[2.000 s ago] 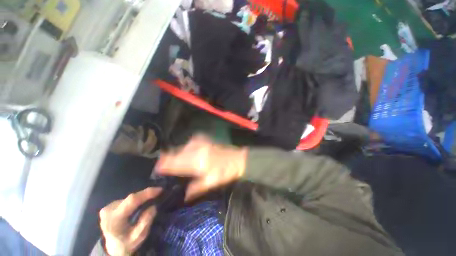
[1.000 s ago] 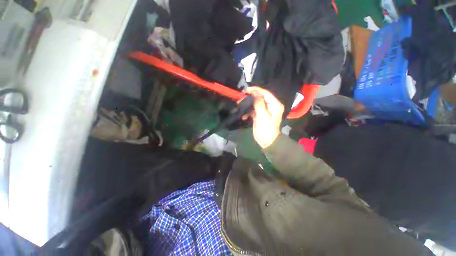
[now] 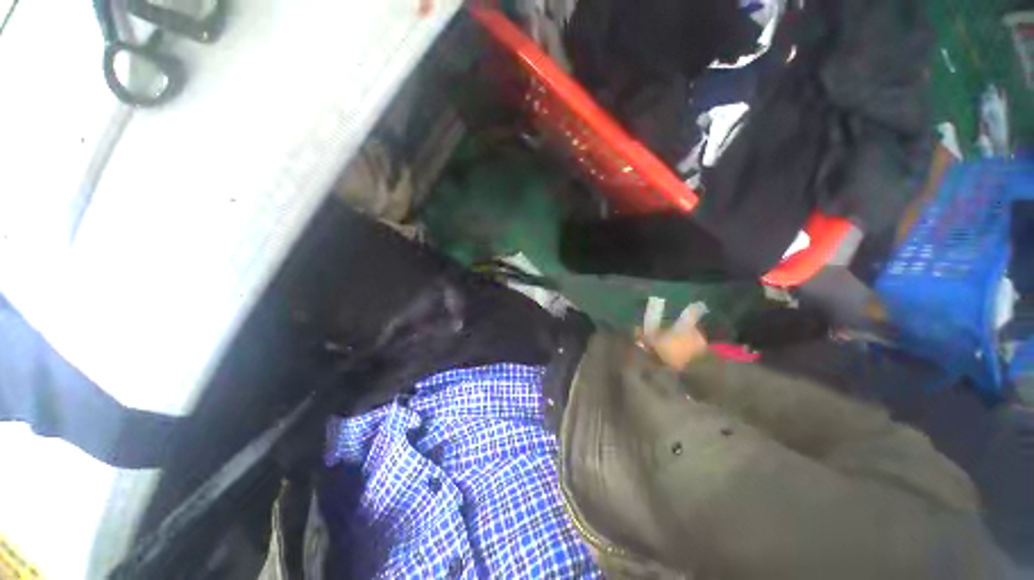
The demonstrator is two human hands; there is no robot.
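My right hand [image 3: 677, 343] is small and blurred at the end of the olive sleeve, low beside my body. Its fingers are partly hidden. Two pale bits [image 3: 671, 315] show at its fingertips; I cannot tell whether it holds them. My left hand is not in view. Black cloth [image 3: 397, 300] lies across my lap, by the blue checked shirt. Dark-handled scissors [image 3: 142, 74] lie on the white machine table [image 3: 227, 193] at the upper left.
A red basket [image 3: 612, 136] holds black cloth [image 3: 850, 102] and white scraps [image 3: 720, 130]. A blue basket [image 3: 952, 261] stands at the right. Green floor [image 3: 499, 204] shows between table and red basket. A dark blue cloth band [image 3: 79, 414] crosses the table's lower left.
My right hand has moved down from the red basket's rim towards my side; the dark strip it held is no longer visible there. My left hand, seen two seconds ago, is out of view.
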